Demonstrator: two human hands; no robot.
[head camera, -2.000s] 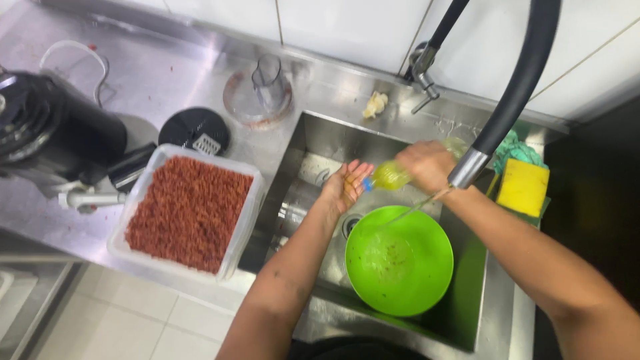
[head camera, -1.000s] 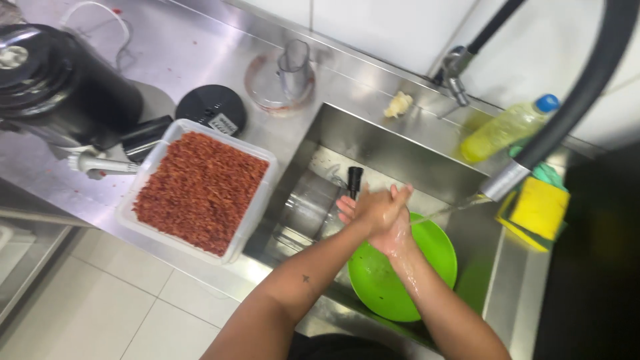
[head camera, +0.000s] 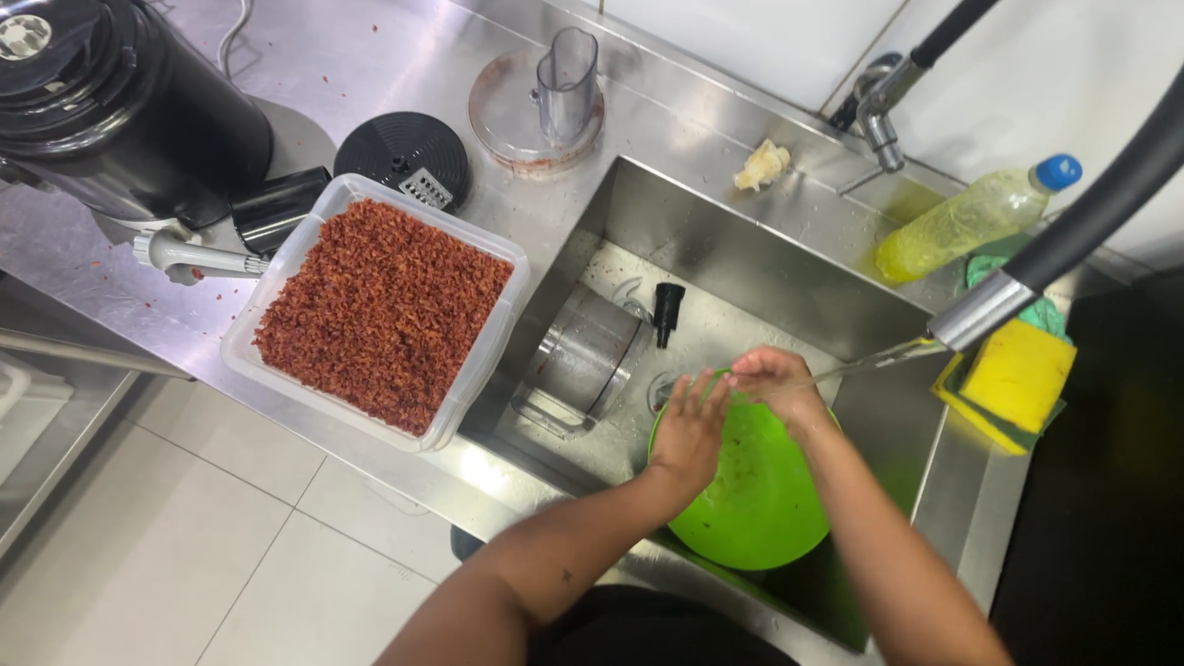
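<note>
My left hand (head camera: 692, 425) and my right hand (head camera: 777, 379) are close together over a green plastic bowl (head camera: 763, 499) in the stainless steel sink (head camera: 731, 250). Neither holds anything; both have their fingers extended. Water runs from the spray faucet head (head camera: 980, 310) onto my right hand. Left of the bowl, a clear food processor bowl (head camera: 587, 347) lies on its side, near a black plastic part (head camera: 667, 314). Behind the sink stands a bottle of yellow-green liquid (head camera: 967, 227) with a blue cap.
A plastic container of shredded reddish food (head camera: 384, 314) sits on the counter at left. Around it are a black appliance (head camera: 120, 111), a grater disc (head camera: 402, 162), and a clear lid (head camera: 536, 116) with a feed tube. Yellow sponges (head camera: 1017, 375) rest at the sink's right edge.
Two seconds ago my right hand held the bottle over my left hand; by one second ago it stood behind the sink. My clasped hands have since come apart, and my right hand is under the water.
</note>
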